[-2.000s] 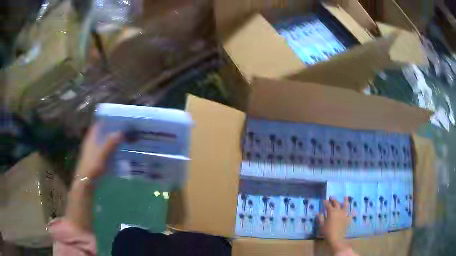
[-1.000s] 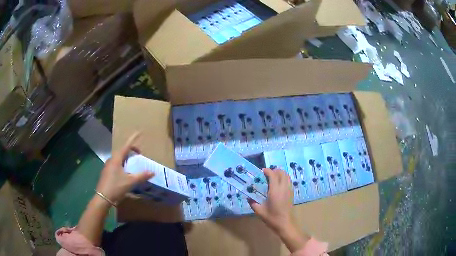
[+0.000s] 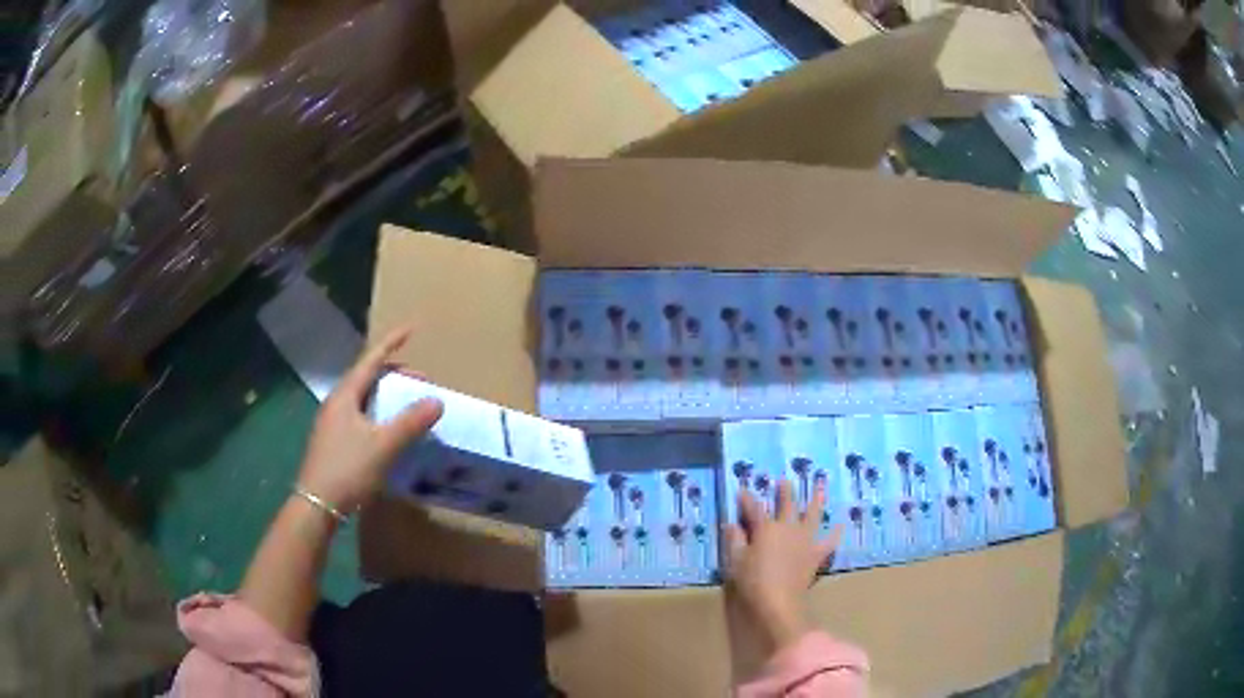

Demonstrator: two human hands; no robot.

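A large brown shipping carton (image 3: 805, 211) stands open in front of me with two rows of pale blue retail boxes (image 3: 778, 334) in it. At the left of the near row the boxes sit lower than those to their right. My left hand (image 3: 358, 439) holds a retail box (image 3: 484, 450) over the carton's left flap and left edge, its white printed side up. My right hand (image 3: 780, 552) lies on the near row with its fingers spread, on boxes at the edge of the higher part. It holds nothing that shows.
A second open carton (image 3: 566, 89) with blue boxes stands behind. Film-wrapped brown cartons (image 3: 273, 137) are at the back left. White scraps (image 3: 1057, 171) lie on the green floor (image 3: 1184, 321) at right. A pale strip (image 3: 307, 331) lies left of the carton.
The box my right hand held tilted a second ago now sits in the near row, under or beside that hand. My left hand still holds its box. The view has shifted slightly.
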